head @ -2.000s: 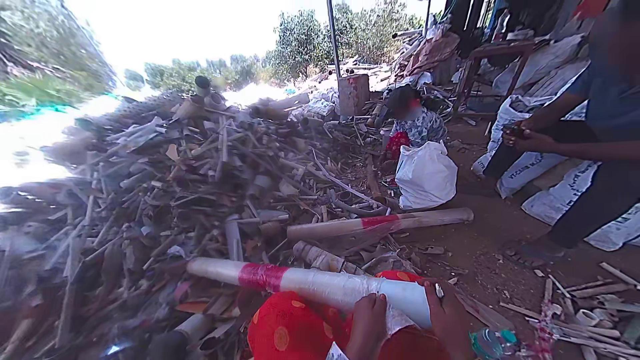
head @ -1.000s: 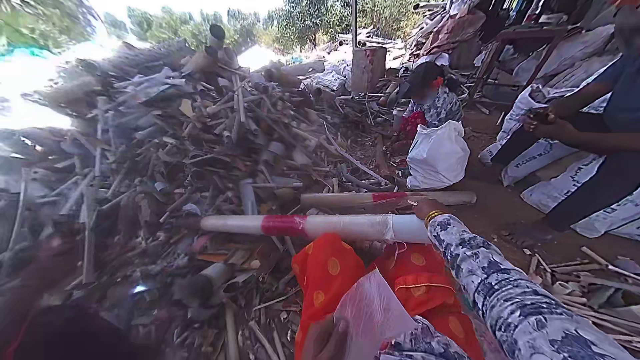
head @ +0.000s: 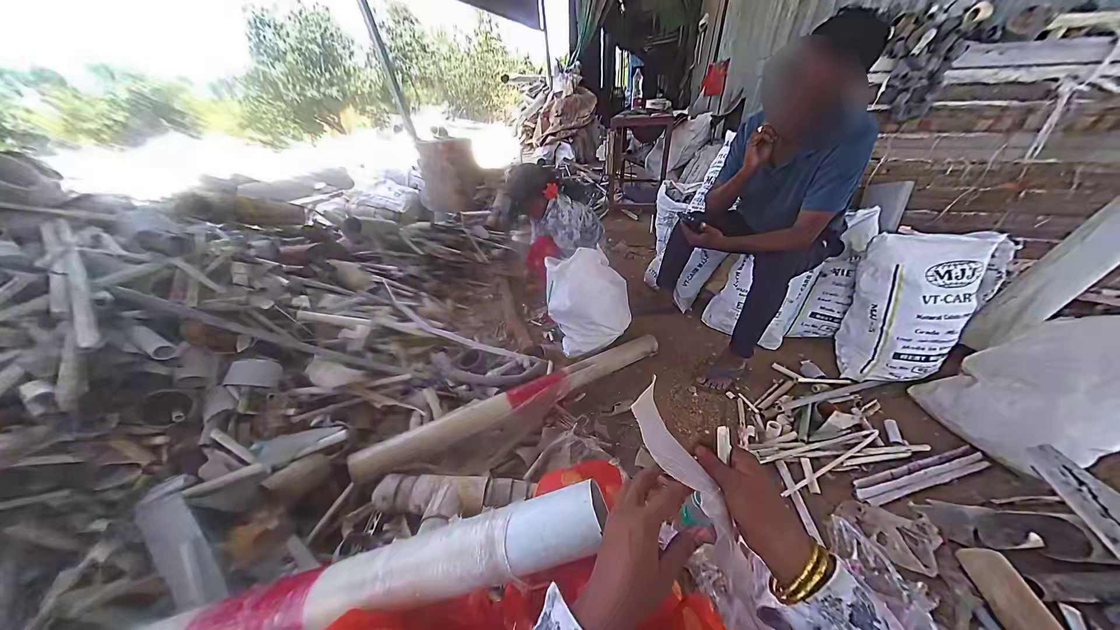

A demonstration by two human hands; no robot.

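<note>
A white pipe (head: 551, 529), wrapped partly in clear film with a red band, lies across the red-orange cloth on my lap, its round end facing up and right. Just right of that end, my left hand (head: 634, 538) has its fingers apart beside a whitish strip of thin film (head: 669, 442). The strip is pinched in my right hand (head: 757, 503), which wears gold bangles. A short pale stick-like piece (head: 723, 444) shows at the right fingers; its lower part is hidden. Beyond lies another pale pipe (head: 455, 442) with a red band.
A large heap of pipe scraps (head: 219, 324) fills the left. Ahead, a person (head: 564, 223) crouches by a white sack (head: 588, 302). Another person (head: 801, 166) sits at the right near printed sacks (head: 923, 302). Short pipe pieces (head: 827, 446) and crumpled clear plastic (head: 875, 560) lie on the ground.
The view has swung right. My right hand has left the wrapped pipe and come back near my left hand. The pipe has shifted, its near end now closer to my hands.
</note>
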